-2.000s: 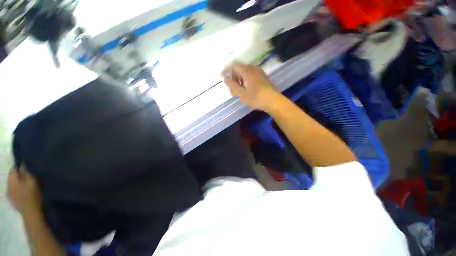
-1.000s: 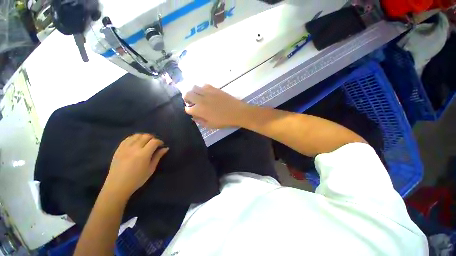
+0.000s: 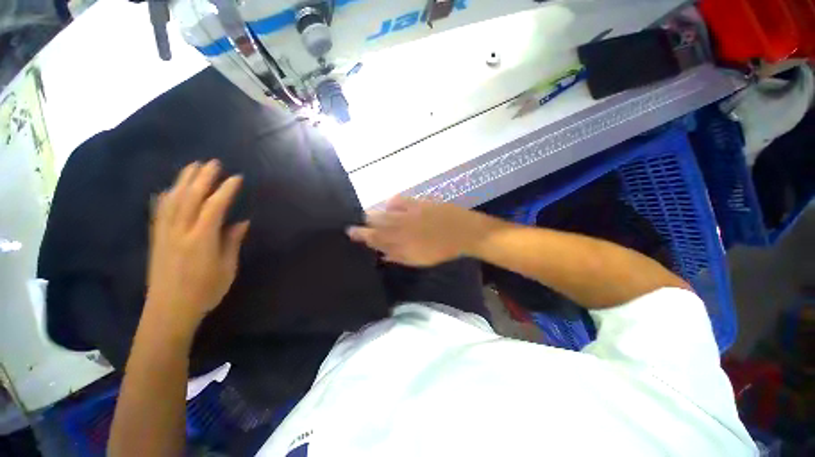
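Observation:
A large black fabric garment (image 3: 277,223) lies across the machine table and the lap, its top right edge under the lit needle area (image 3: 313,112) of the white sewing machine (image 3: 353,31). My left hand (image 3: 192,236) rests on the garment's left half, palm down, fingers apart and slightly blurred. My right hand (image 3: 415,232) is at the garment's right edge, below the needle area, with its fingertips touching the cloth. Whether they pinch it cannot be told. Small white pieces show at the garment's left edge (image 3: 37,308) and beneath it (image 3: 208,381).
A marked ruler strip (image 3: 554,134) runs along the table's front edge. Thin tools (image 3: 554,89) lie beside a black pad (image 3: 630,64). A red bin (image 3: 755,31) is at the upper right. A blue plastic basket (image 3: 670,201) stands right of the lap, holding dark cloth.
My left hand moved from the garment's left edge onto its top, then farther up and left. My right hand came from the bare table to near the needle, then down along the garment's right edge.

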